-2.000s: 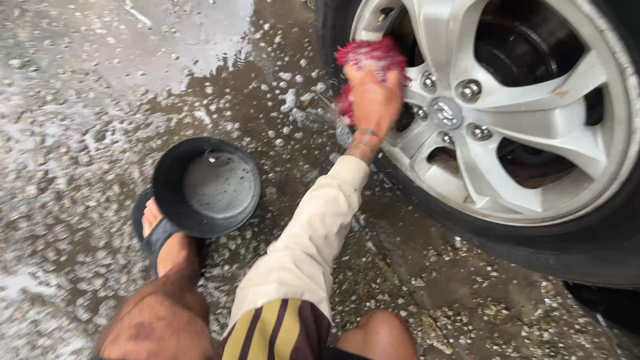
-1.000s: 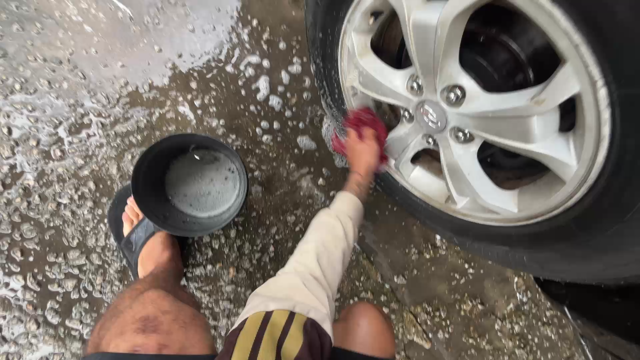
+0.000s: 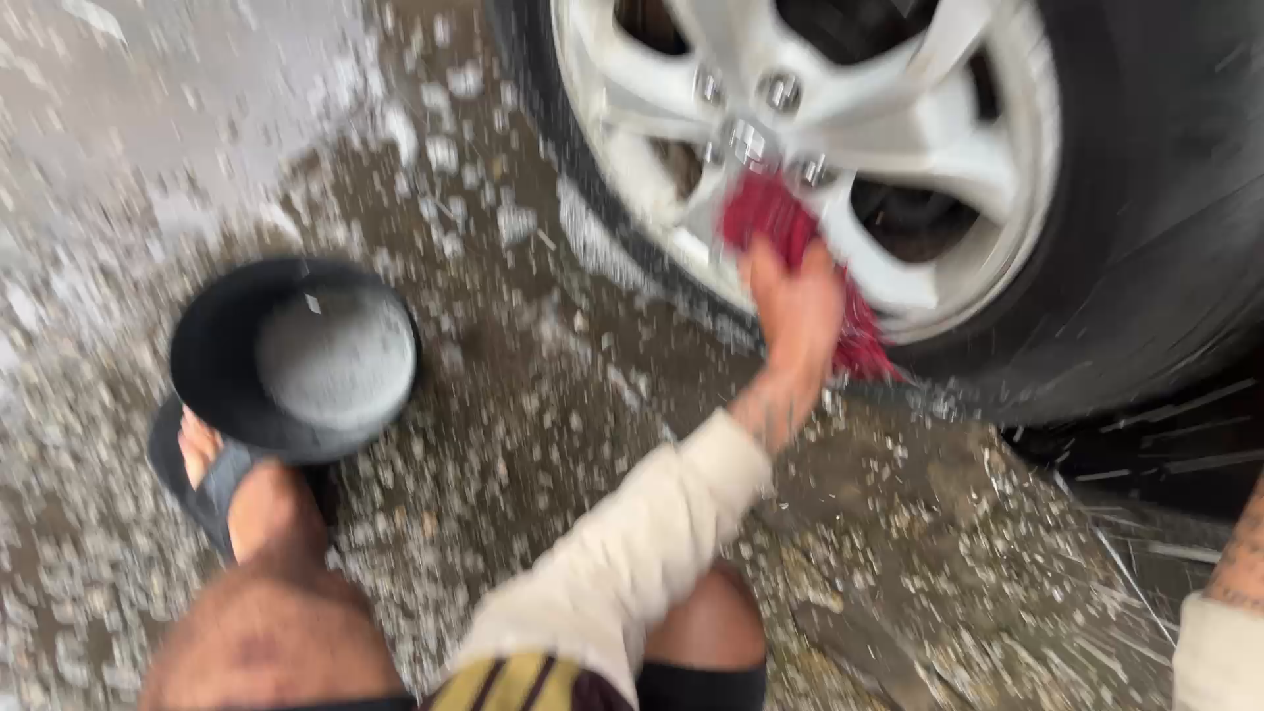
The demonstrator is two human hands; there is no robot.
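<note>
My left hand [image 3: 798,301] is closed around a red shaggy wash cloth [image 3: 768,219], blurred by motion. The cloth lies against the lower spokes of a silver alloy wheel [image 3: 889,138], just below its hub cap, and a loose part hangs over the rim toward the black tire [image 3: 1116,237]. Foam clings to the tire's left edge. Of my right arm only a piece of forearm [image 3: 1246,558] and cream sleeve shows at the right edge; the right hand is out of the frame.
A black bucket [image 3: 222,346] holding whitish soapy water stands at the left, next to my foot in a dark sandal [image 3: 188,479]. The wet, rough ground [image 3: 494,494] carries foam patches and a puddle at the upper left. Water streaks cross the lower right.
My left hand has moved the cloth from the rim's left side to the lower spokes beneath the hub. My right forearm has come into view at the right edge.
</note>
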